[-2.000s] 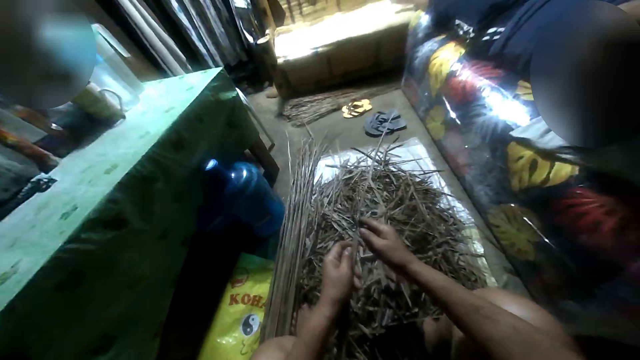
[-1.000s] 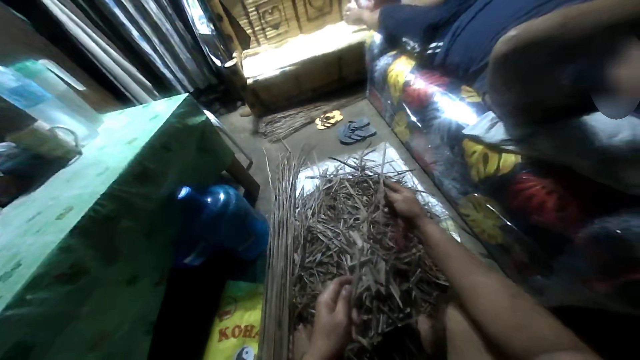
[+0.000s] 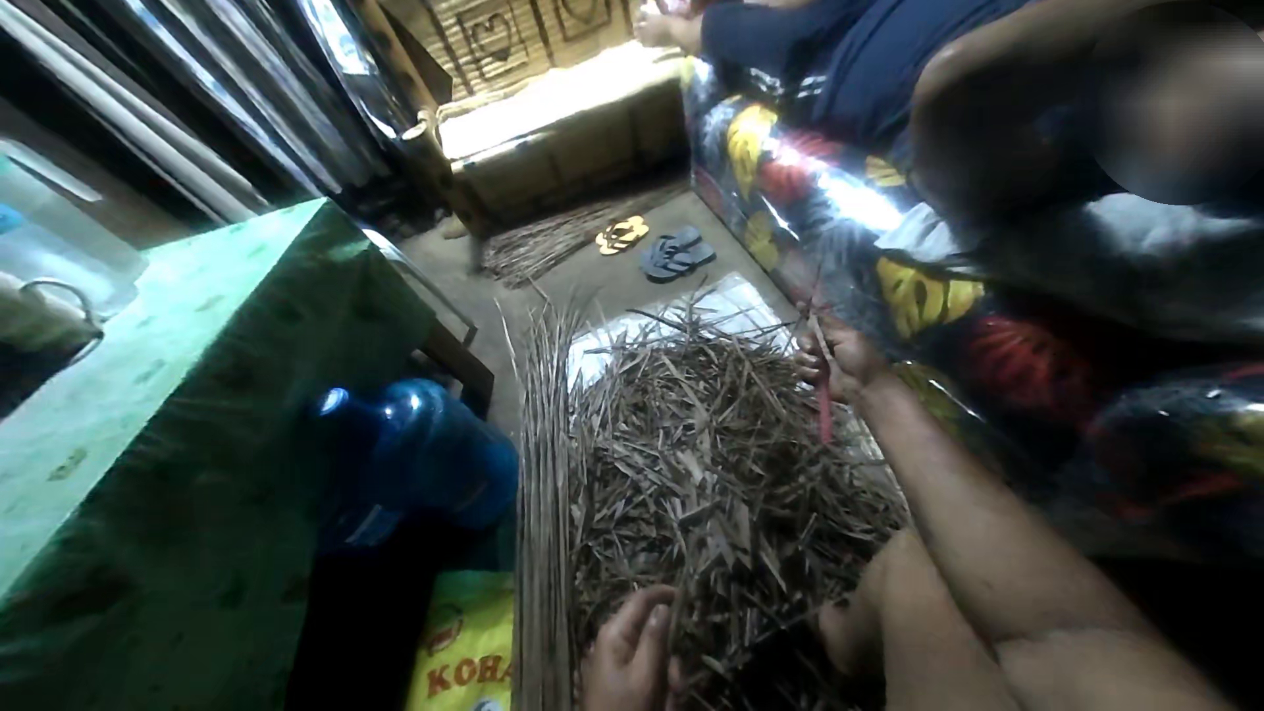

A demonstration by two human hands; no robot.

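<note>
A heap of dry, brown plant strips [image 3: 711,444] lies on a pale sheet [image 3: 736,301] on the floor. At the upper right of the heap, my right hand [image 3: 839,360] is closed around a thin object with a red part [image 3: 825,410], along with what looks like a dry strip; its exact kind is unclear. My left hand [image 3: 632,652] rests low at the near edge of the heap, fingers curled by a strip; whether it grips that strip is hard to see. A bundle of long, thin dry stalks [image 3: 543,474] runs along the heap's left side.
A table with a green cloth [image 3: 227,296] stands left, a blue water jug [image 3: 444,454] and a yellow printed sack [image 3: 464,642] beside it. Yellow slippers [image 3: 622,235], gray slippers [image 3: 676,253] and more stalks [image 3: 533,242] lie ahead. A person [image 3: 869,59] is on the plastic-covered floral seat [image 3: 928,296] at right.
My right hand has moved away from my left, out to the heap's right edge, and a red part now shows in it. Two seconds ago both hands were close together over the heap.
</note>
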